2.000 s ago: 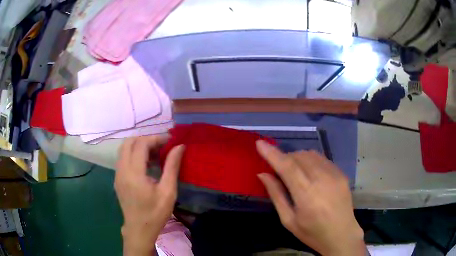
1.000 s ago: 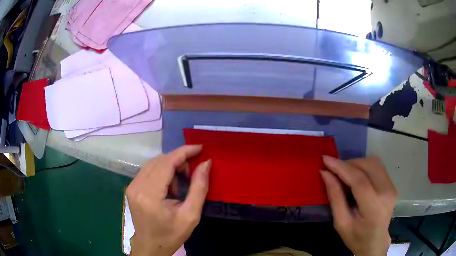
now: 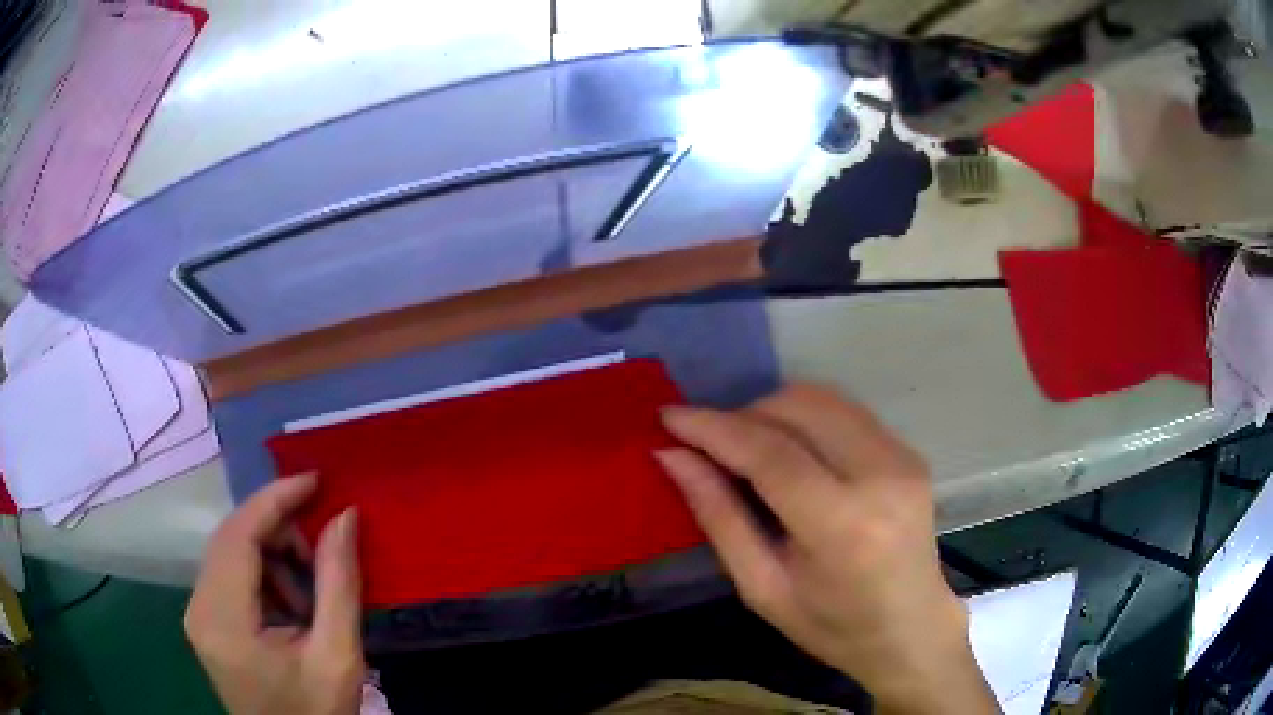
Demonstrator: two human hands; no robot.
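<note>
A plain red fabric piece lies flat on the lower leaf of the open sewing template. Its top edge lies along the white guide strip. The upper leaf, with its black-edged angled slot, is folded back beyond the brown hinge tape. My left hand holds the fabric's left edge between thumb and fingers. My right hand holds its right edge the same way. The fabric's lower edge lies near the dark marked front edge of the template.
Pale pink pieces are stacked at the left, with a pink stack beyond them. The sewing machine head is at top right, near a knurled knob. Larger red pieces lie at the right.
The red fabric, earlier bunched, was spread flat against the white strip. Both hands moved apart to its side edges. The view has since turned, so the template appears tilted and further left.
</note>
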